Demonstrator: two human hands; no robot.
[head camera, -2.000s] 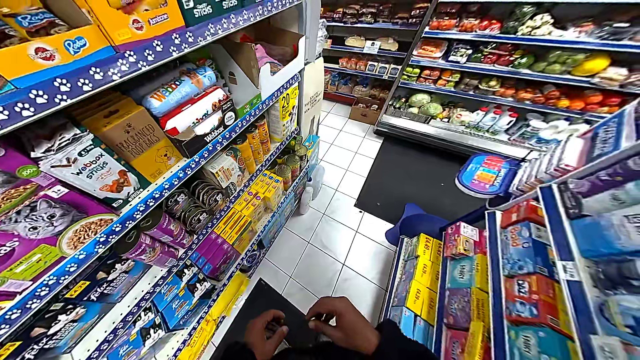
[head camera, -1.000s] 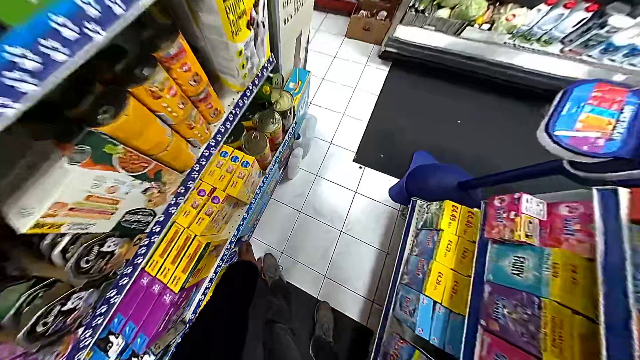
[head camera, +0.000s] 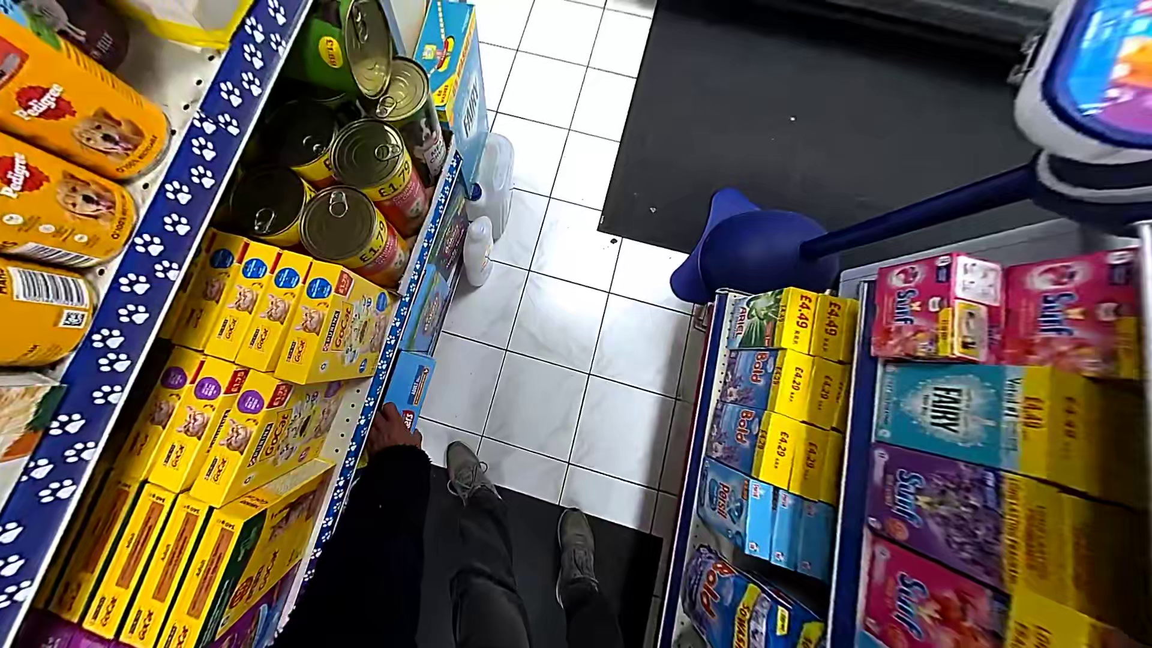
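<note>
One bare hand in a black sleeve, which looks like my left hand (head camera: 391, 432), reaches down to the lower left shelf. Its fingers are at a small blue box (head camera: 409, 382) that juts from the shelf side over the floor; whether they grip it is unclear. Above that hand, yellow Go-Cat boxes (head camera: 333, 324) stand in rows on the shelf. Ring-pull pet food cans (head camera: 342, 225) are stacked beyond them. My other hand is out of view.
A shelf edge (head camera: 135, 306) with paw prints runs along the left. Laundry boxes (head camera: 765, 432) fill the right shelves. A blue stand (head camera: 765, 252) is on the tiled floor (head camera: 549, 324), near a black mat (head camera: 792, 117). White bottles (head camera: 479, 252) stand beside the left shelf.
Two seconds ago both hands were together low in the middle; now one is down at the lower left shelf and the other has left the view. The view has tilted down and come closer.
</note>
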